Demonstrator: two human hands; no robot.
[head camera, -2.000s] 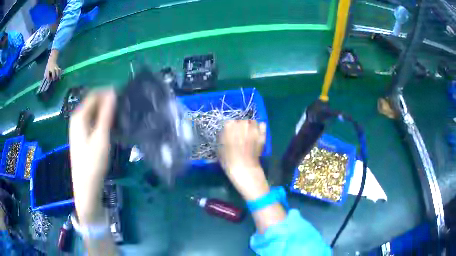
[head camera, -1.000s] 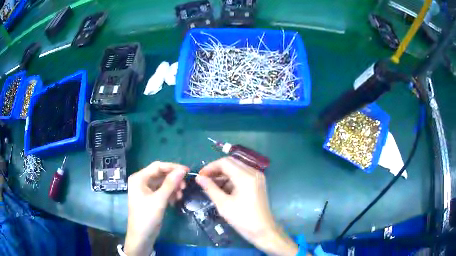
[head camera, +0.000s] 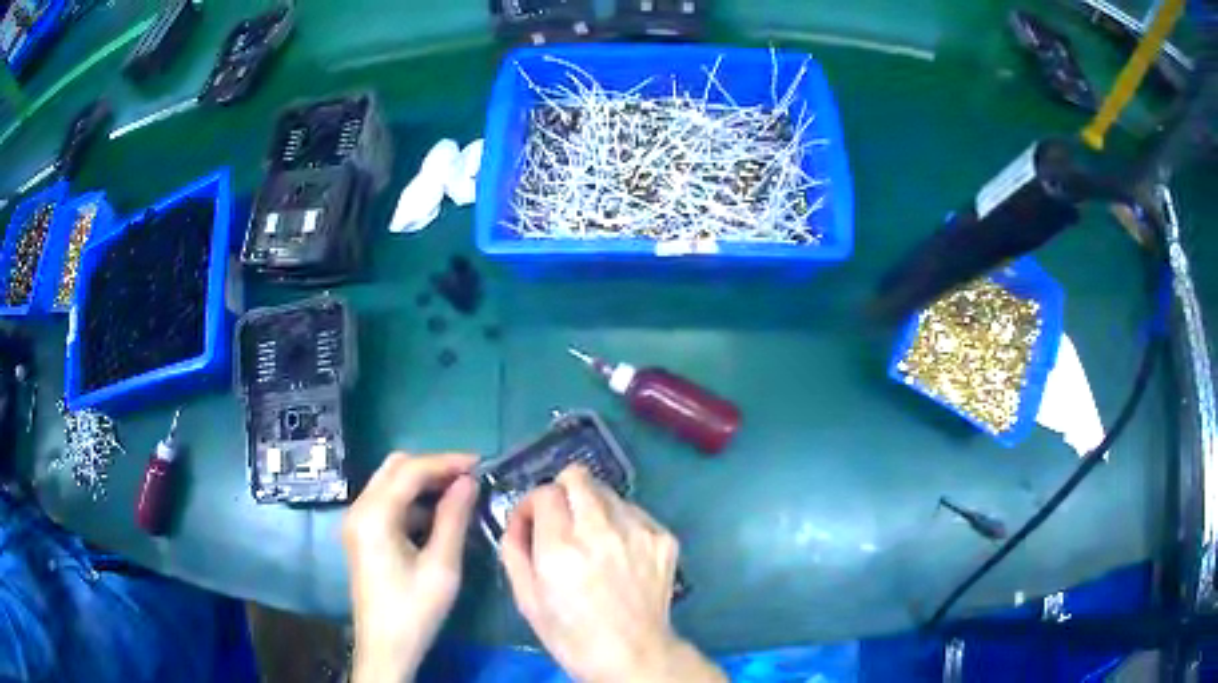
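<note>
A black plastic device housing (head camera: 568, 447) lies on the green bench in front of me, open side up and partly hidden by my hands. My left hand (head camera: 412, 540) is at its left edge, thumb and fingers close together. My right hand (head camera: 584, 567) is over its middle, fingertips bent down to it. What the fingertips hold, if anything, is hidden. A dark red bottle with a thin needle tip (head camera: 679, 407) lies just beyond my right hand.
A large blue bin (head camera: 668, 251) holds white leads. The electric screwdriver (head camera: 982, 227) hangs over the small blue bin (head camera: 1026, 424) of gold parts. More housings (head camera: 291, 400) and a left blue bin (head camera: 147, 384) stand left. A small pointed tool (head camera: 972, 518) lies right.
My hands held a thin white piece between them above the housing; now they are apart, down at the housing, which is turned and shows more behind my right hand.
</note>
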